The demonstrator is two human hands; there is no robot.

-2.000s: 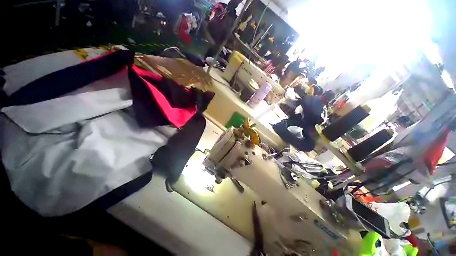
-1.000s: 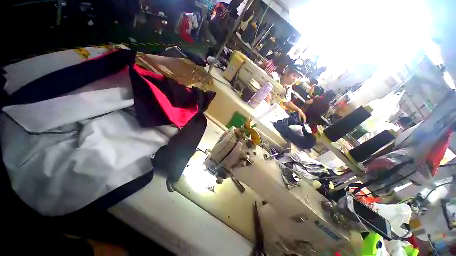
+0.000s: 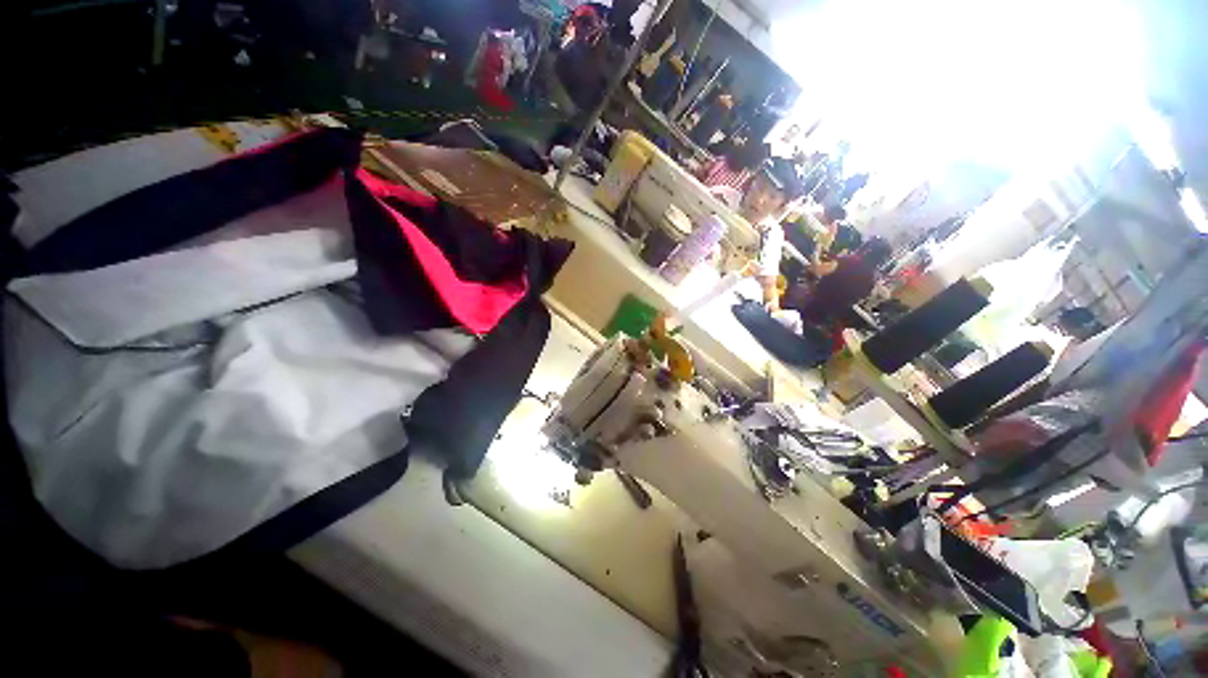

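Note:
The garment (image 3: 239, 397) lies spread at the left, its white-grey reverse side up and edged in black, with a hot-pink and black part (image 3: 444, 265) folded over its upper right. Its dark edge (image 3: 484, 397) reaches close to the lit needle area of the cream sewing machine (image 3: 755, 530). No hand is clearly visible on the garment or machine. A dim brownish patch (image 3: 285, 654) at the bottom edge is too dark to identify.
Dark shears (image 3: 685, 609) lie on the machine bed. A phone (image 3: 983, 575) and neon fabric (image 3: 987, 649) are at the lower right. Two black thread cones (image 3: 927, 325) stand beyond the machine. A person (image 3: 766, 199) is at the station behind, near a purple bottle (image 3: 692, 249).
The person behind has come into view since the first frame and has shifted posture. Dark cloth at that station has moved lower. The garment lies as before.

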